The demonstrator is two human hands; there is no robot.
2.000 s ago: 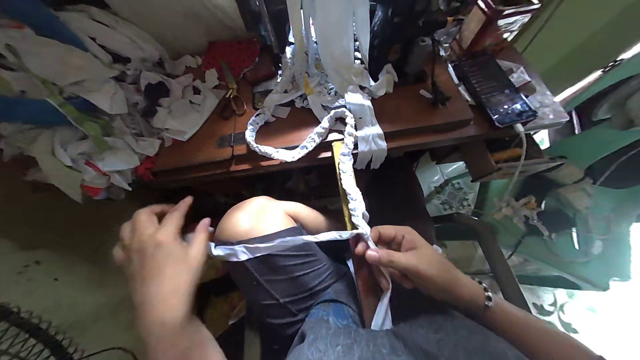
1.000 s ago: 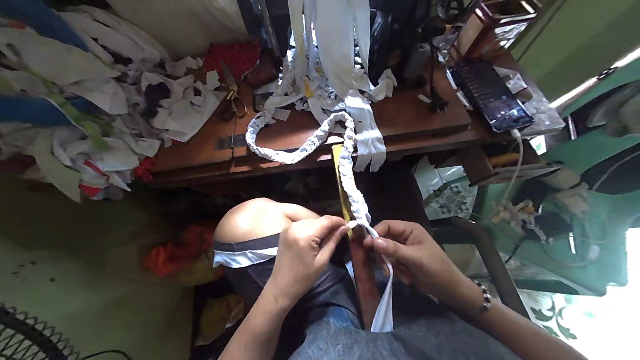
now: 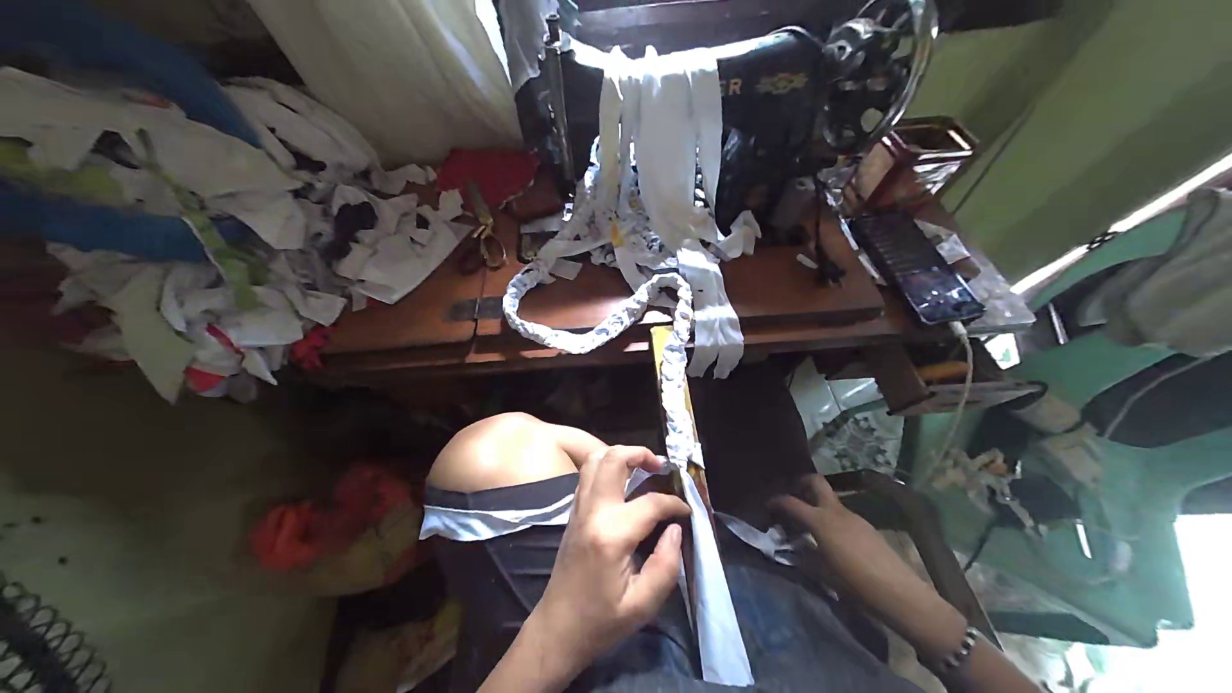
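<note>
A braided rope of white fabric strips (image 3: 678, 395) loops over the table and runs down along a narrow wooden strip (image 3: 660, 348) toward my lap. At the braid's lower end my left hand (image 3: 626, 539) has its fingers bent around a white strip (image 3: 491, 518) that trails left across my thigh. A second strip (image 3: 714, 597) hangs straight down over my lap. My right hand (image 3: 828, 534), blurred, is out to the right at a third strip (image 3: 760, 537); its fingertips are too blurred to show the grip.
A black sewing machine (image 3: 770, 125) draped with white strips (image 3: 669, 144) stands on the wooden table (image 3: 404, 332). Scissors (image 3: 486, 236) and a heap of fabric scraps (image 3: 250, 202) lie left. A phone (image 3: 919, 269) with a cable and a dark red holder (image 3: 914, 159) are at right.
My left hand, out to the left two seconds ago with a strip, is now at the braid's end. My right hand has moved away from the braid to the right.
</note>
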